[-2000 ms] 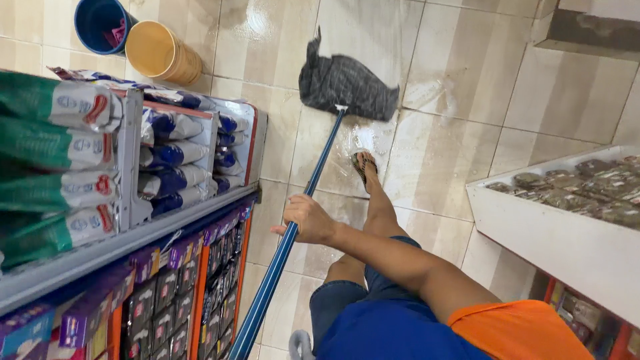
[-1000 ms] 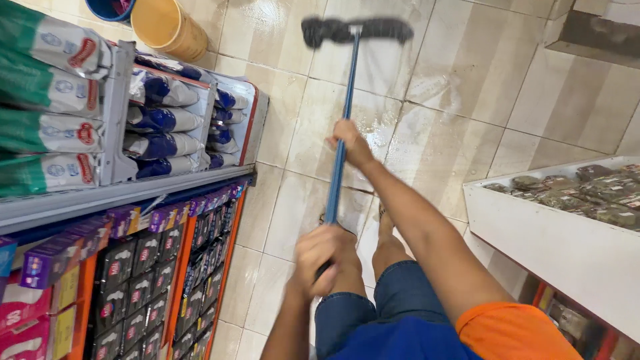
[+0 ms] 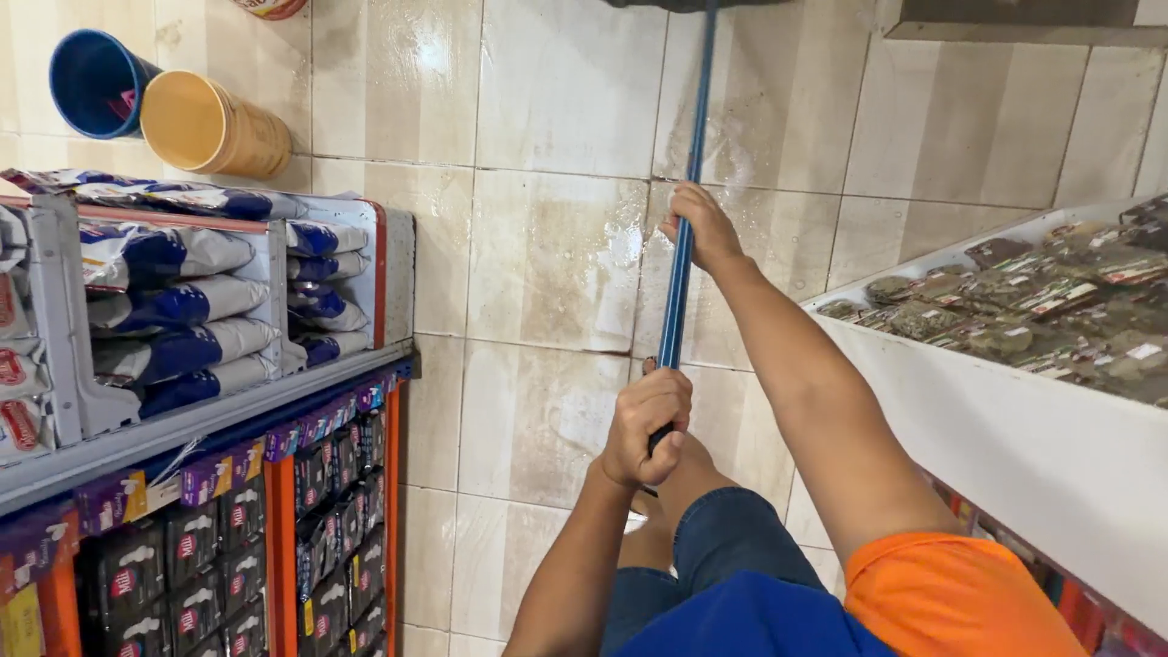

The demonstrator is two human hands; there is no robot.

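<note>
A blue pole [image 3: 701, 119] runs from the top of the view down to my body. At its far end a dark cloth or mop head [image 3: 693, 3] lies on the wet tiles, mostly cut off by the top edge. My right hand [image 3: 703, 226] is closed around the middle of the pole, its arm coming from the orange sleeve. My left hand [image 3: 650, 429] grips the pole's near end, where a black tip shows by the thumb. My legs in blue shorts are below, the feet mostly hidden.
A yellow bucket [image 3: 214, 123] and a blue bucket [image 3: 96, 84] stand at upper left. A store shelf [image 3: 392, 274] with bagged goods and black packs fills the left. On the right is a white display bin [image 3: 985, 401] of packaged goods. The tiled floor [image 3: 557, 255] has wet patches.
Two seconds ago only my right hand showed on the pole; my left hand now holds its near end. The mop head, fully visible before, is now mostly beyond the top edge.
</note>
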